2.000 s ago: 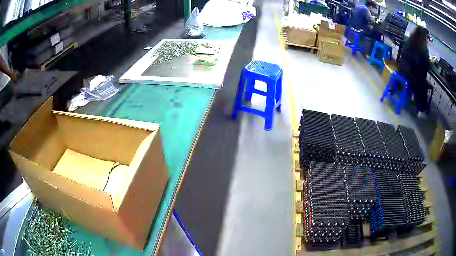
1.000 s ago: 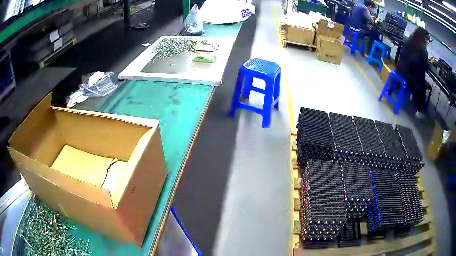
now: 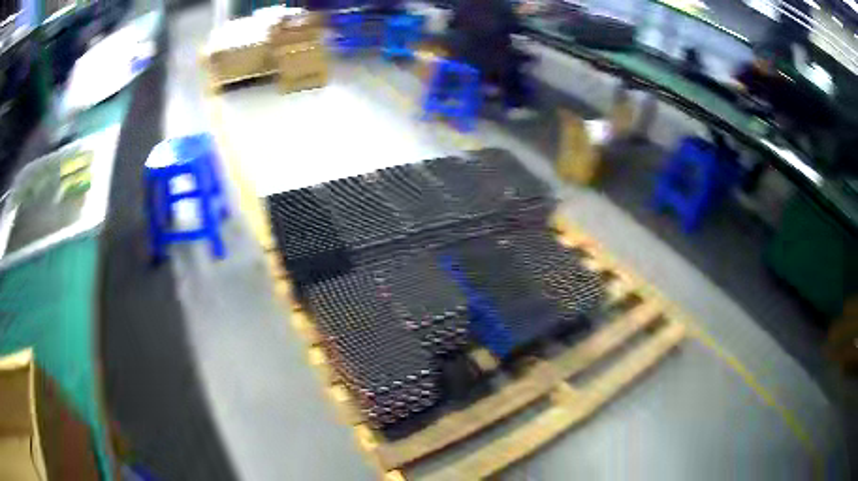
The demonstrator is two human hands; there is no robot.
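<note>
Neither of my hands is in the picture. Nearest in front of me, a wooden pallet [image 3: 564,390] stands on the floor and bears several stacks of black ridged trays or parts [image 3: 376,301], with a blue strip among them. At the lower left, an open brown cardboard box [image 3: 17,413] is cut off by the edge. It stands on the teal-green bench [image 3: 56,291]. The picture is blurred.
A blue stool [image 3: 183,193] stands between bench and pallet. A pale-framed panel [image 3: 56,230] lies on the bench. More cartons [image 3: 303,64] stand at the back. Another blue stool [image 3: 691,183] is at right. A person in dark clothing [image 3: 484,38] is at the far bench.
The view has swung to the right. The box and bench have shifted to the left edge, the pallet is now central, and the pile of leaded components has left the picture.
</note>
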